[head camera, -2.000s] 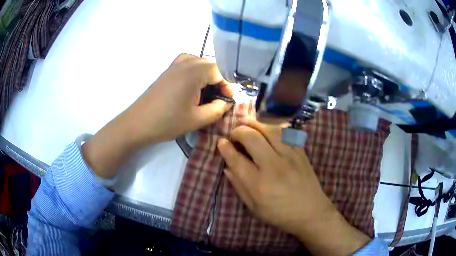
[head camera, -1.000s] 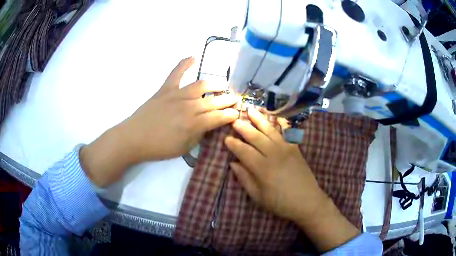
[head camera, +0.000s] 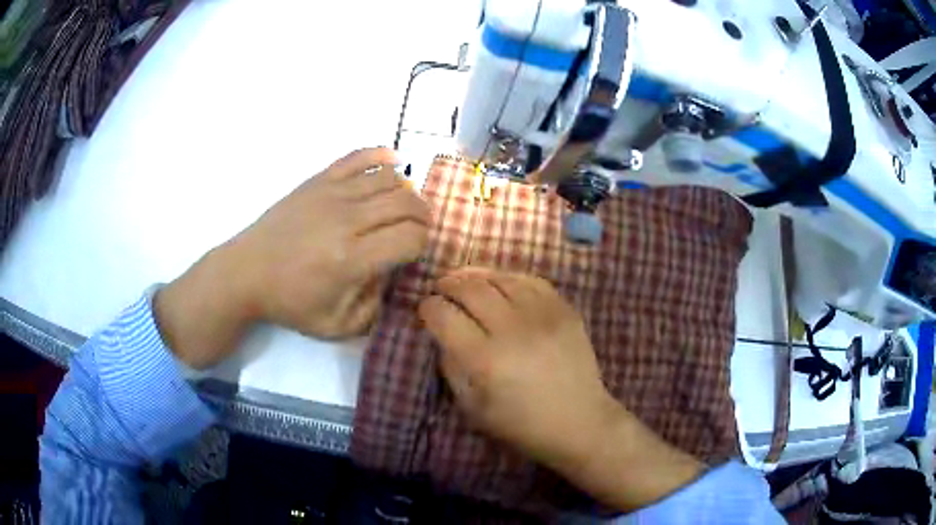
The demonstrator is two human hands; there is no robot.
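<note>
The reddish-brown plaid panel [head camera: 667,297] lies under and right of the needle area and hangs over the table's front edge. A narrow plaid band [head camera: 395,385] runs along its left side, with a seam line leading to the lit presser foot [head camera: 484,185]. The sewing machine head [head camera: 554,62] stands above. My left hand [head camera: 334,241] is at the band's left edge, fingers curled, fingertips partly hidden. My right hand [head camera: 513,354] rests on the cloth below the needle, fingers bent at the seam; whether it pinches cloth is unclear.
Striped cut pieces [head camera: 62,92] are piled at upper left. A grey ruler tape [head camera: 293,418] follows the curved table front. A narrow plaid strip [head camera: 785,349] hangs at right, beside black scissor-like loops [head camera: 821,369]. A grey-capped knob [head camera: 583,226] is right of the needle.
My right hand has moved down from the presser foot, and my left hand slightly left, with its fingers now curled. More cloth shows at the foot, which is now uncovered.
</note>
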